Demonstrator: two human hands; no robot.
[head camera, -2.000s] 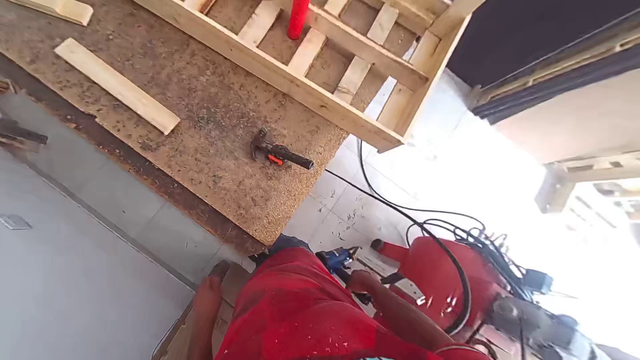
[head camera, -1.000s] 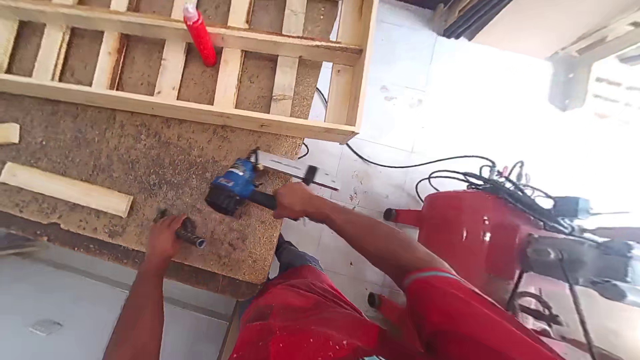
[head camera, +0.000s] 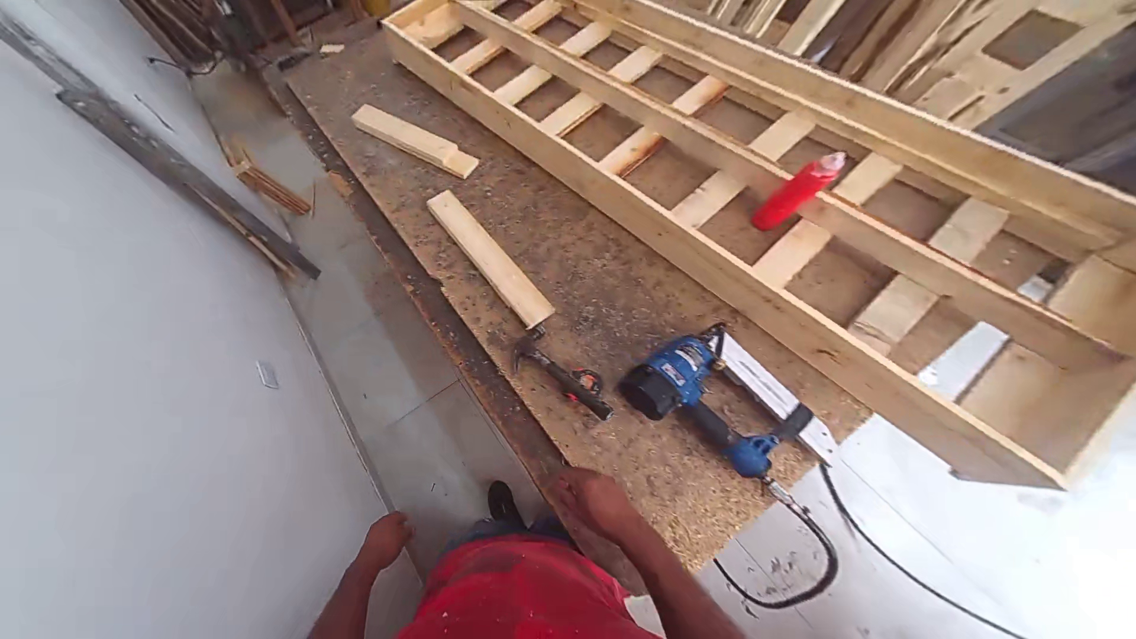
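Observation:
My right hand (head camera: 596, 502) hangs over the near edge of the particleboard bench top (head camera: 657, 461), its fingers curled and holding nothing that I can see. Off the bench to the left is my left hand (head camera: 387, 538), also curled, with no object visible in it. A blue pneumatic nailer (head camera: 679, 377) lies on the board, its hose joined at the handle end. Left of it rest a claw hammer (head camera: 568, 380) and a small orange and black tape measure (head camera: 586, 383). A red bottle (head camera: 794, 193) leans on the middle rail of the slatted wooden frame (head camera: 657, 232).
Two short wooden boards (head camera: 490, 259) (head camera: 415, 140) lie beside the frame. A black air hose (head camera: 905, 568) runs across the tiled floor at right. A white wall (head camera: 160, 355) stands at left, with dark timber (head camera: 177, 177) along it. More wood is stacked behind the frame.
The nailer, in my right hand one second ago, now lies on the bench. My left hand has left the hammer and moved off the bench. The view has swung left.

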